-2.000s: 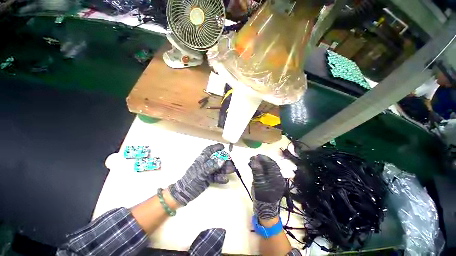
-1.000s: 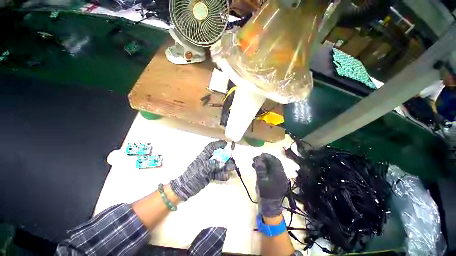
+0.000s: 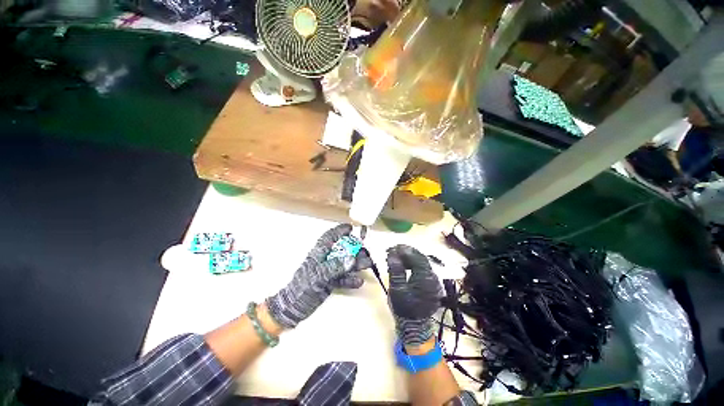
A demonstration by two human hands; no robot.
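My left hand (image 3: 317, 273), in a grey-black striped glove, holds a teal-green circuit board (image 3: 344, 249) just below the tip of the white nozzle (image 3: 375, 186). A black cable lead (image 3: 376, 272) runs from the board's right side down toward my right hand (image 3: 414, 289). My right hand is gloved, with fingers curled; whether it grips the lead cannot be told. Two more circuit boards (image 3: 229, 262) lie on the cream-white work board (image 3: 278, 366) at the left.
A wooden platform (image 3: 254, 147) behind bears a desk fan (image 3: 279, 89) and a yellow-handled tool (image 3: 421, 186). A black cable pile (image 3: 540, 309) and a clear plastic bag (image 3: 655, 333) lie right. A metal post (image 3: 587, 158) slants above. A person's sleeve (image 3: 671, 135) shows far right.
The held board's face has lost its bright glare and shows its parts. My right hand has shifted slightly left. The whole view has shifted a little.
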